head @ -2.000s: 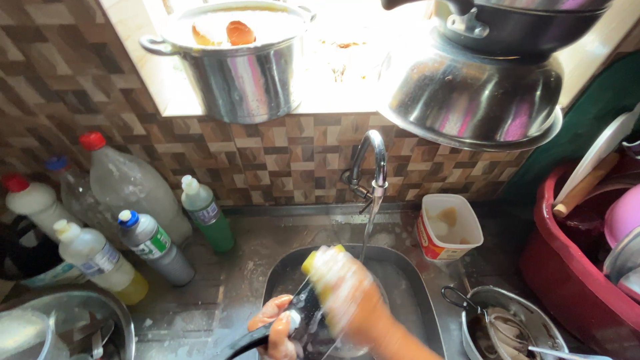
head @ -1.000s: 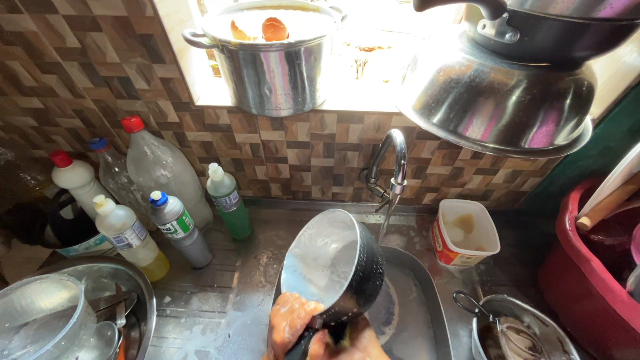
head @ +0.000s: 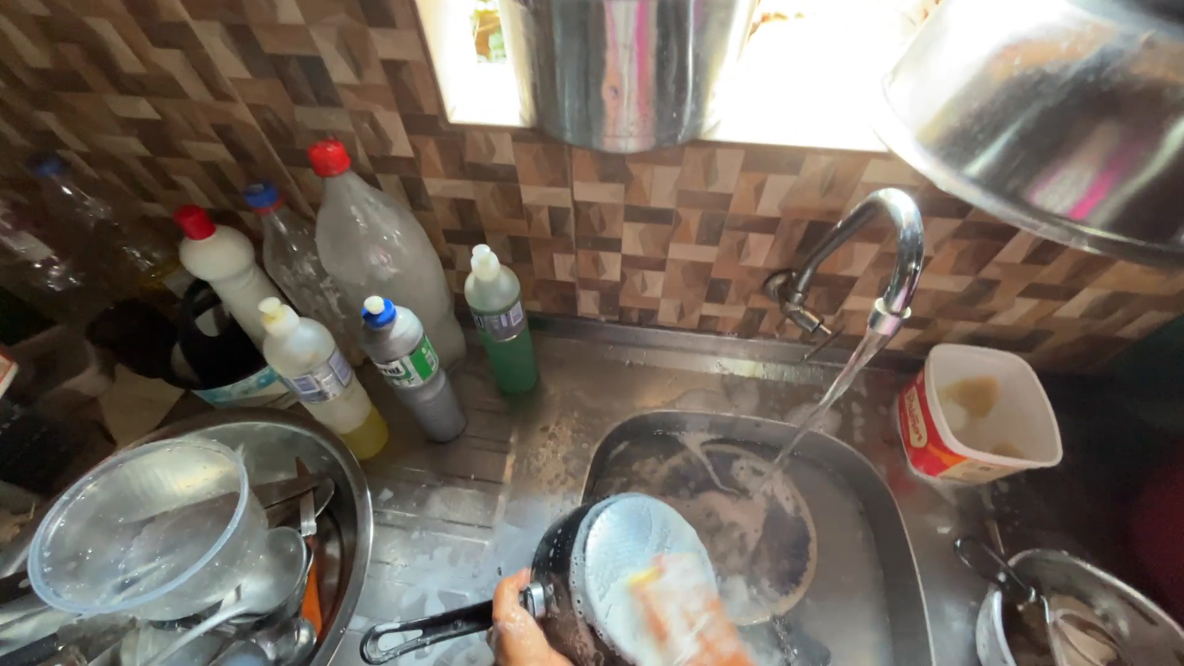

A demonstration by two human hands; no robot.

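A small dark saucepan [head: 592, 564] with a black handle is tilted over the left part of the steel sink [head: 902, 555], its pale, soapy underside facing up. My left hand [head: 521, 624] grips it where the handle joins the side. My right hand [head: 689, 615], blurred and covered in suds, is pressed on the pan's base; a bit of yellow shows at its fingers, likely a sponge. Water runs from the curved tap [head: 902, 268] into the sink, onto a round dish [head: 786, 536] lying in cloudy water.
A steel basin [head: 356, 518] with cutlery and a clear plastic tub [head: 139, 527] stands at left. Behind it are several bottles, including a green one [head: 504, 333]. At right are a white plastic tub [head: 994, 416] and a metal pot [head: 1101, 592]. A steel bowl [head: 1045, 120] overhangs the upper right.
The saucepan has been turned from its open inside showing to its underside showing. My right hand has moved onto the base. The view has shifted left and down.
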